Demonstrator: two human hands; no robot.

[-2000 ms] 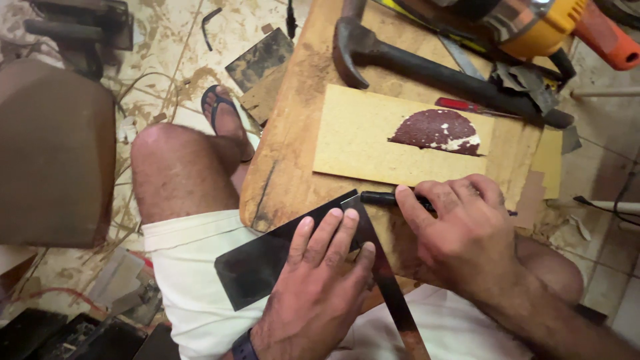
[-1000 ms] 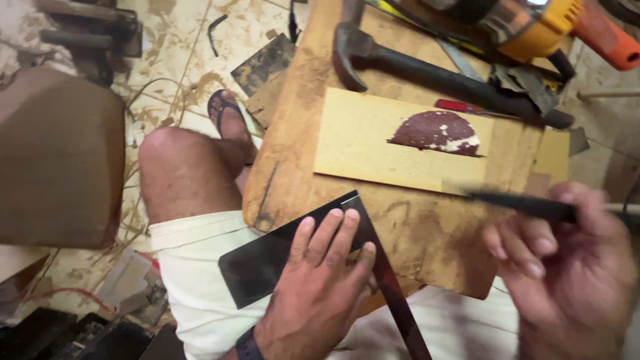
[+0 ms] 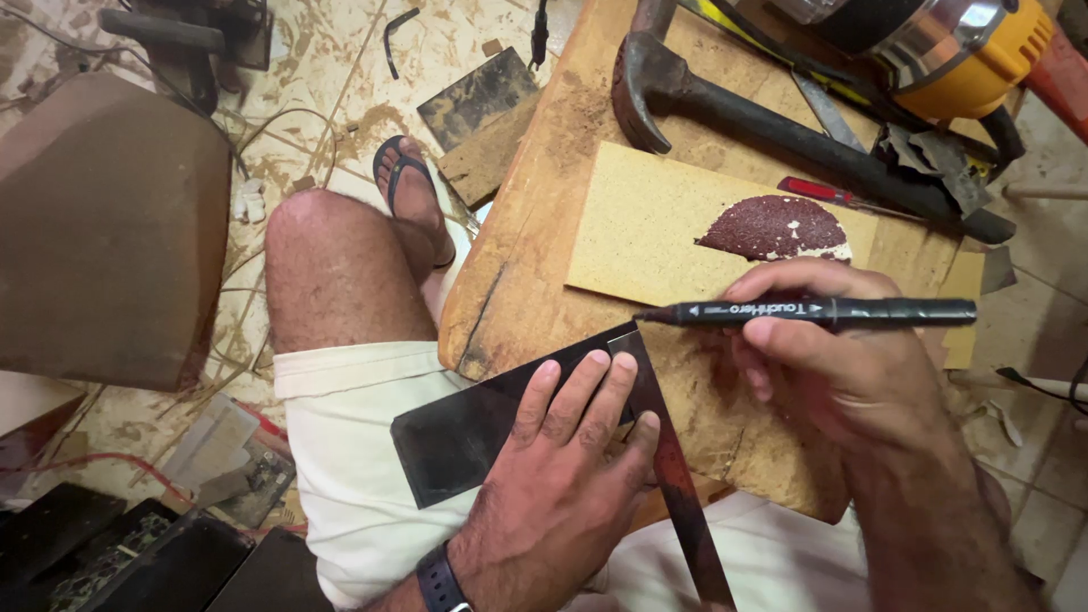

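My left hand (image 3: 574,459) presses with spread fingers on a flat black piece (image 3: 455,442) and on the corner of a try square (image 3: 680,484), whose long arm runs down over my lap. Between the fingers of my right hand (image 3: 824,357) is a black TouchHero marker (image 3: 799,313), its dark tip beside the top corner of the black piece. Behind the marker a thin yellowish board (image 3: 637,221) lies on the wooden worktop (image 3: 527,280), with a dark red half-round abrasive piece (image 3: 778,228) on it.
A claw hammer (image 3: 748,106), a red-handled screwdriver (image 3: 814,189) and a yellow power tool (image 3: 977,59) lie along the worktop's far side. My sandalled foot (image 3: 412,183) stands on the littered floor beside dark board scraps (image 3: 476,98). Black boxes (image 3: 161,561) sit at lower left.
My right hand swung out to the right with the marker, then came back, and the marker's tip is now near the corner of the black piece. My left hand has stayed in place.
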